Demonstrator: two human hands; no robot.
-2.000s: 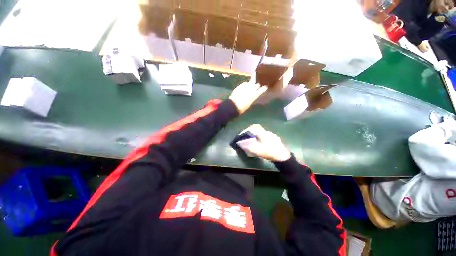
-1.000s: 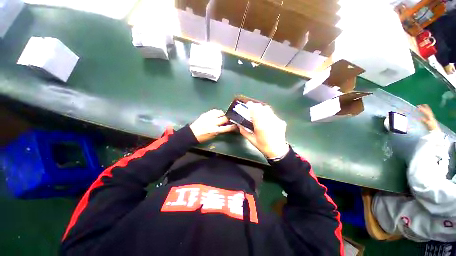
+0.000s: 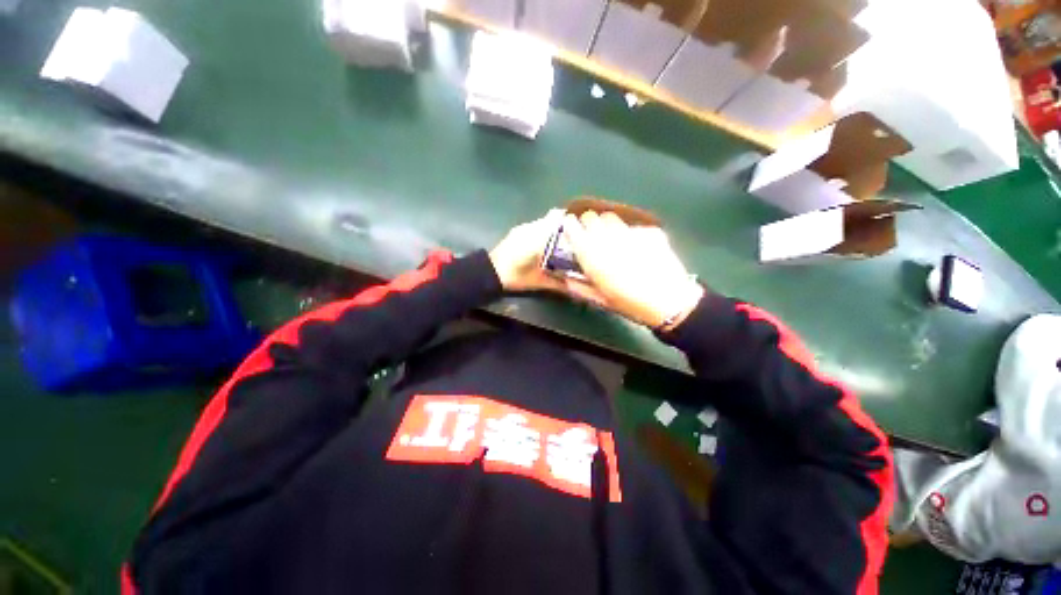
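My left hand point(image 3: 531, 251) holds a small open carton whose brown flap point(image 3: 614, 212) shows above my fingers. My right hand point(image 3: 634, 270) holds the dark product with a pale face point(image 3: 563, 251) at the carton's opening; how far it is inside is hidden by my fingers. Both hands are together over the bench's front edge. A second product point(image 3: 961, 284), dark-rimmed with a white face, lies on the bench at the right. Two open cartons, one point(image 3: 828, 160) behind the other point(image 3: 828, 231), lie right of my hands with brown flaps raised.
The leaflet stack point(image 3: 510, 84) and a less even white pile point(image 3: 375, 30) stand at the back. A closed white carton point(image 3: 115, 62) is at the far left. Rows of open cartons point(image 3: 641, 44) and a large white box point(image 3: 931, 87) are behind. Another person's pale sleeve point(image 3: 1024, 384) is at the right.
My left hand took a carton from beside the rows and brought it to the product in my right hand. A second product appeared at the right, and the other person's hand there has withdrawn.
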